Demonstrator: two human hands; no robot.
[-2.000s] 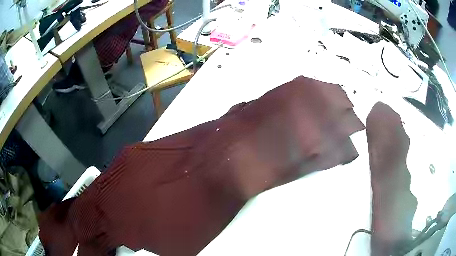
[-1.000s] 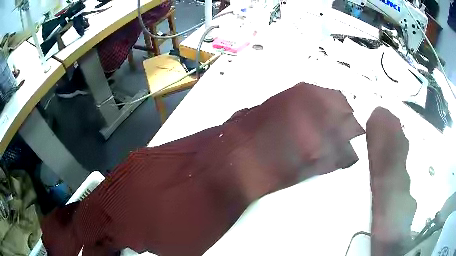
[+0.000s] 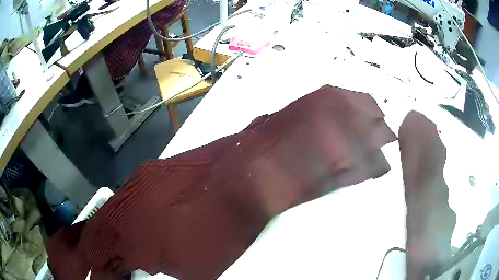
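A large dark maroon garment panel lies across the white table and hangs over its left edge at the lower left, over a white slatted basket. Its right end has notched, stepped corners. A second, narrower maroon panel lies just to the right, with a wavy right edge, running down to the picture's bottom. Parts of both panels look blurred. Neither of my hands is in the picture.
A cream machine part is cut off at the lower right. Behind stand a JUKI machine, dark scraps, a pink item and a wooden stool. A person's checked clothing shows beyond. Brown cloth lies lower left.
The whole view has shifted slightly up and left since one second ago. The panels lie in the same place on the table. No hand appears in any frame.
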